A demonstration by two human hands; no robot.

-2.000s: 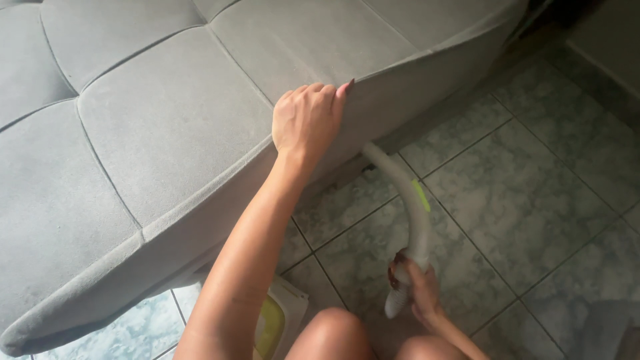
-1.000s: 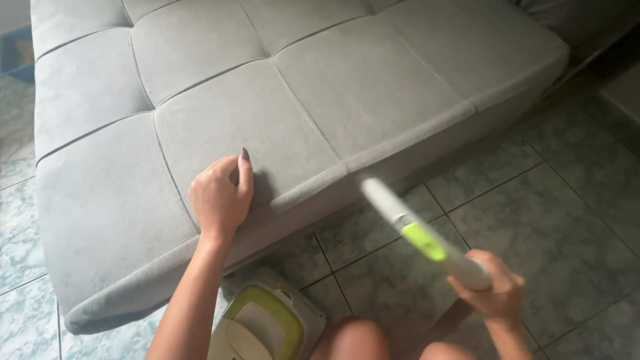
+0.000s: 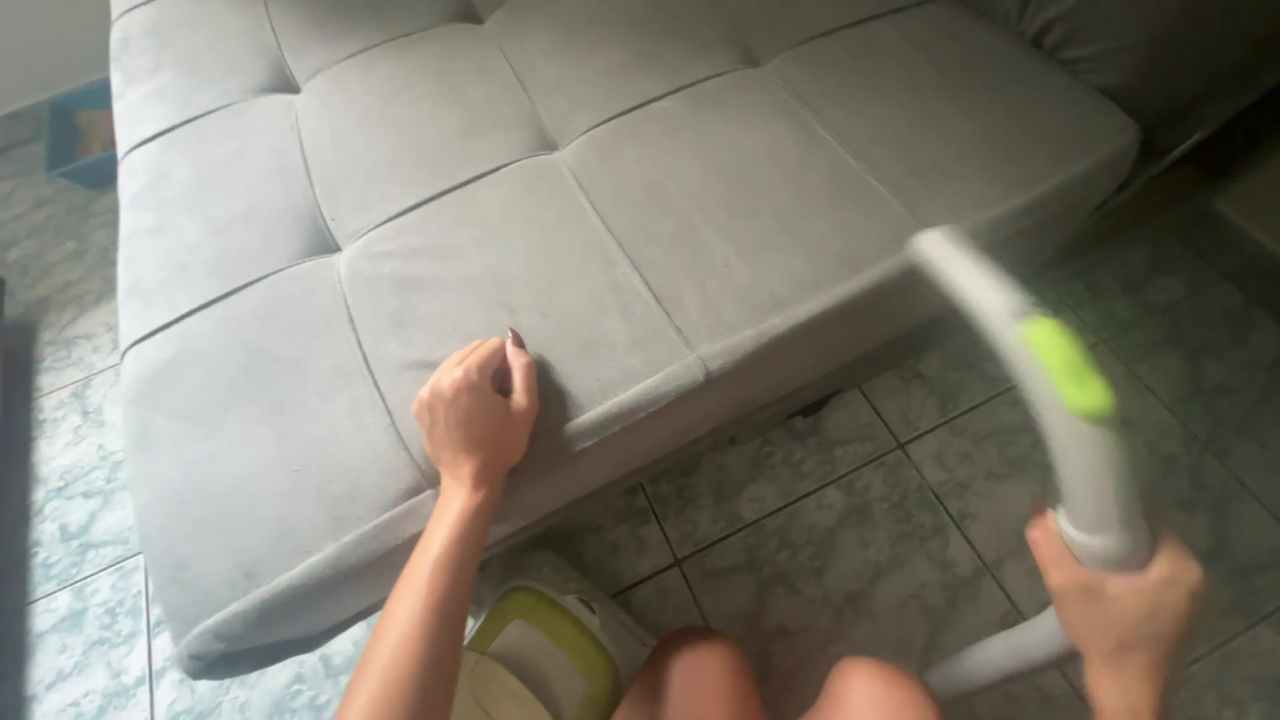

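A grey tufted upholstered seat fills the upper middle of the view. My left hand rests on it near the front edge as a loose fist, with nothing seen in it. At the lower right my right hand grips a curved light-grey vacuum cleaner tube that has a bright green part. The tube's upper end overlaps the seat's front edge in view; whether it touches cannot be told. A pale hose section runs down and left from the hand. The tube and right hand are slightly blurred.
A white and green appliance, perhaps the vacuum's body, stands on the tiled floor beside my knees. At the far left lies a blue box. A dark upright edge shows at the left border. A darker cushioned part adjoins the seat at the upper right.
The tube has risen from low beside the seat's front to its edge, moving right with my right hand. My left hand has shifted along the seat from its front edge. The view has shifted.
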